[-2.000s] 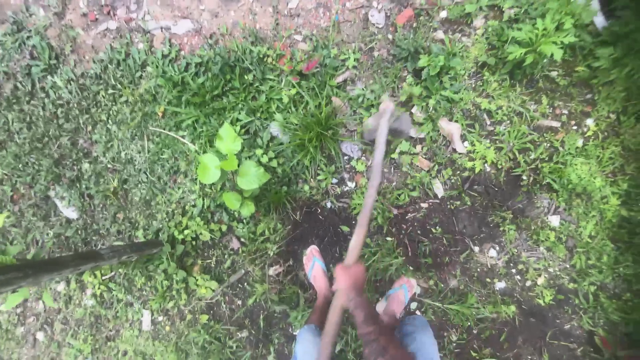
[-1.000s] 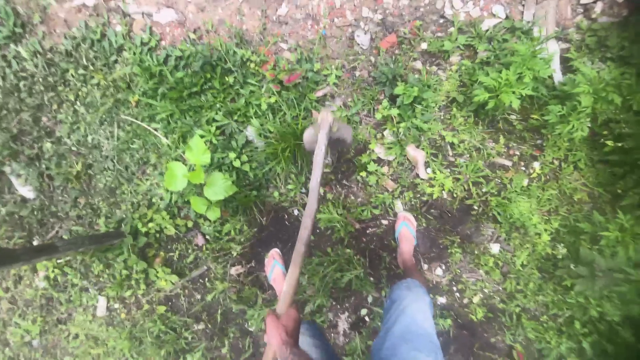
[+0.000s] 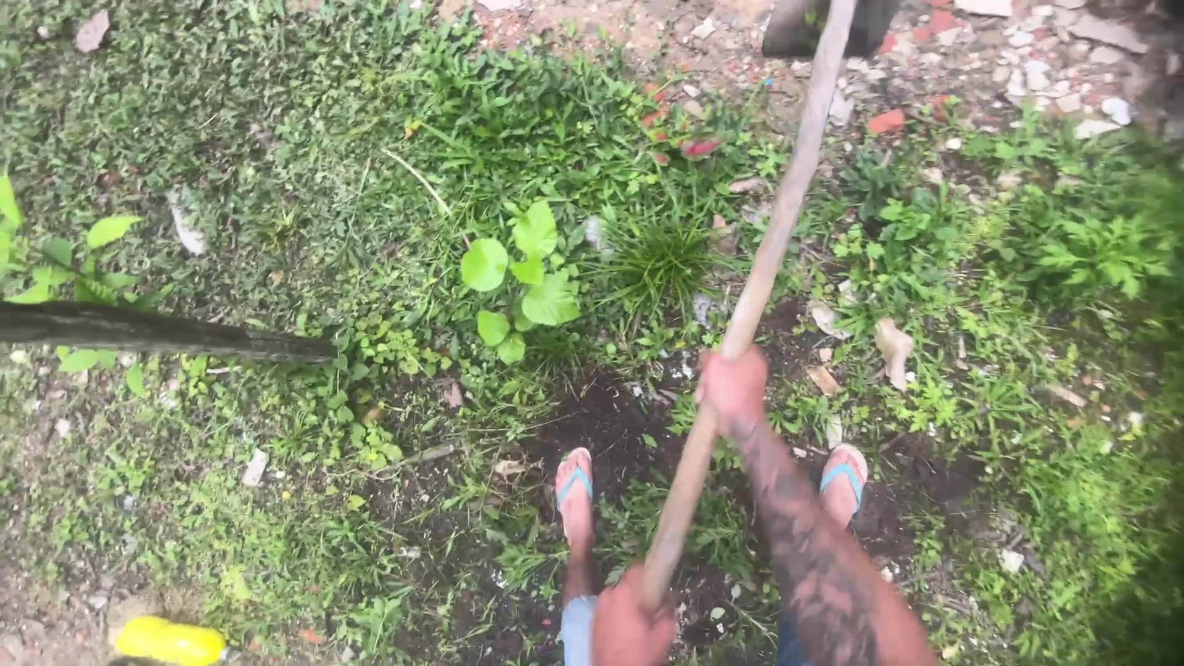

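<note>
My right hand (image 3: 735, 388) is closed around the middle of a long wooden handle (image 3: 784, 208). Lower down, at the bottom edge, my left hand (image 3: 632, 622) grips the handle's near end. The handle slants up and to the right to a wide metal hoe blade (image 3: 832, 26), which is raised over the rubble at the top and partly cut off by the frame. Beneath my arms are my feet in flip-flops with blue straps, standing on dark soil and weeds.
A wooden post (image 3: 166, 331) juts in from the left. A broad-leaved plant (image 3: 525, 282) grows in front of my left foot. At the bottom left lies a yellow plastic bottle (image 3: 170, 640). Broken brick and stone rubble (image 3: 1027, 69) runs along the top right.
The hoe blade, low among the weeds a second ago, is now up at the top edge. Both hands now show on the handle, one well up it. My feet stand more level.
</note>
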